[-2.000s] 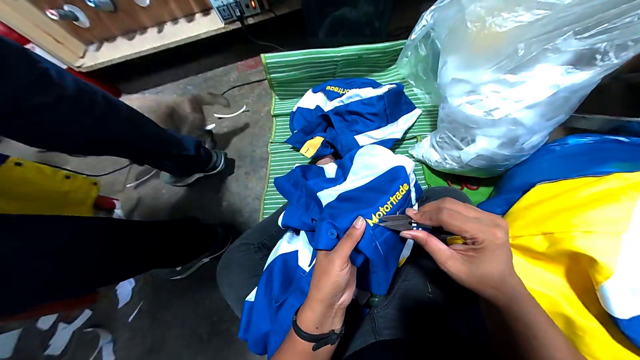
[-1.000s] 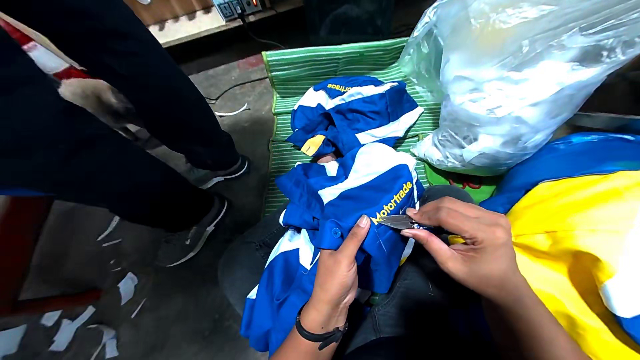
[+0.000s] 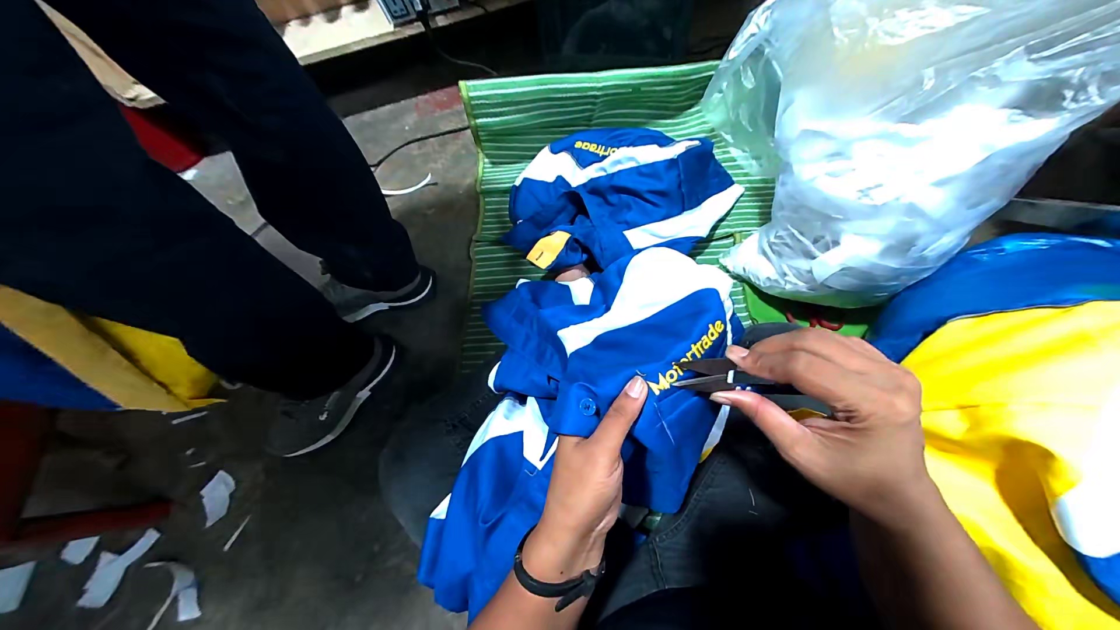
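Note:
A blue and white garment (image 3: 604,350) with yellow embroidered lettering lies across my lap. My left hand (image 3: 595,464), with a black band at the wrist, pinches its fabric beside a button, thumb on top. My right hand (image 3: 831,402) holds small thread snips (image 3: 713,376) between thumb and fingers. Their blades are parted and point left, over the start of the lettering. Loose thread shows on the cloth just below. Another blue and white garment (image 3: 621,192) with a yellow patch lies beyond on the green striped mat.
A clear plastic bag (image 3: 857,175) of white material stands at upper right. Yellow, blue and white fabric (image 3: 1024,376) is heaped at right. Another person's legs (image 3: 219,219) are at left. White scraps (image 3: 114,569) lie on the floor; a black cable (image 3: 420,140) runs behind.
The snips' blades, close together one second ago, are now parted. The other person's legs and shoes have shifted over these frames. My left hand stays on the garment.

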